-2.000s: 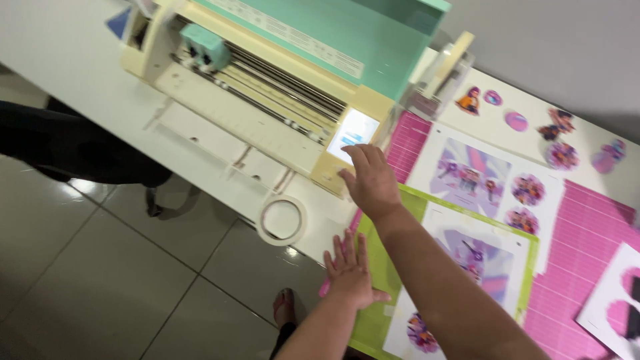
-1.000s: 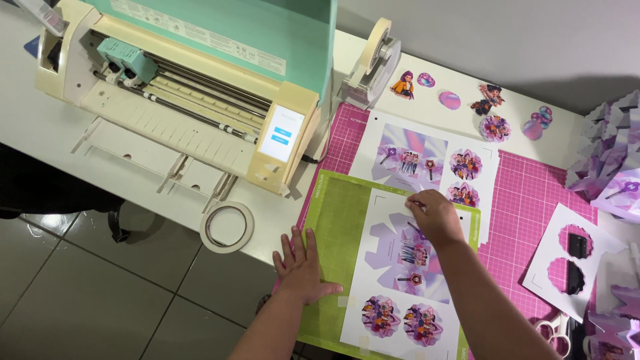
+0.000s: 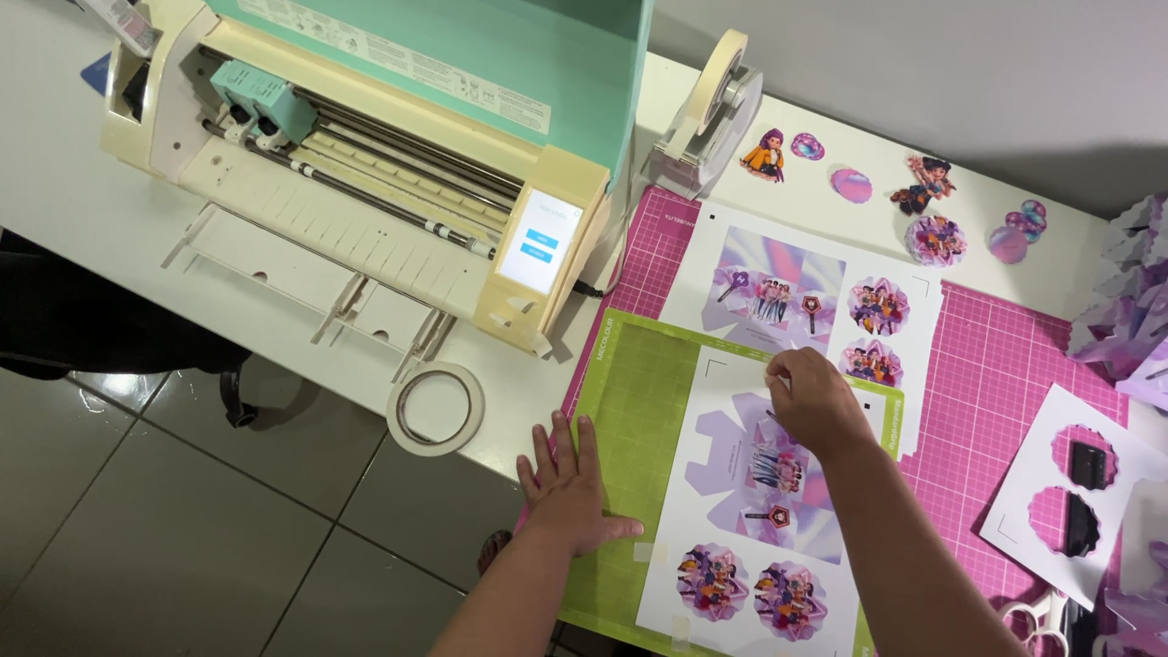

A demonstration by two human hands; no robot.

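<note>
A green cutting-machine mat point(image 3: 630, 438) bears a printed sheet point(image 3: 689, 511) with bits of clear tape at its left and lower edges. My left hand point(image 3: 570, 497) lies flat with spread fingers on the mat's left edge. Over the sheet's top edge is my right hand point(image 3: 812, 397), thumb and fingers pinched together; whether something small is between them I cannot tell. A second printed sheet point(image 3: 703, 274) lies beyond, partly under the mat. The electronic cutting machine point(image 3: 365, 219), its teal lid raised and its touchscreen point(image 3: 538, 242) lit, stands at the upper left.
A tape dispenser point(image 3: 707, 119) stands behind the pink cutting mat point(image 3: 985, 365). A tape roll point(image 3: 435, 409) overhangs the table's front edge. Cut-out figures point(image 3: 765, 157) lie along the back. At right are a sheet with scalloped holes point(image 3: 1031, 474), white-handled scissors point(image 3: 1040, 620) and purple paper pieces point(image 3: 1122, 310).
My right hand has moved from the machine's touchscreen to the top edge of the printed sheet, and its fingers have come together. My left hand stays on the green mat. The view has shifted.
</note>
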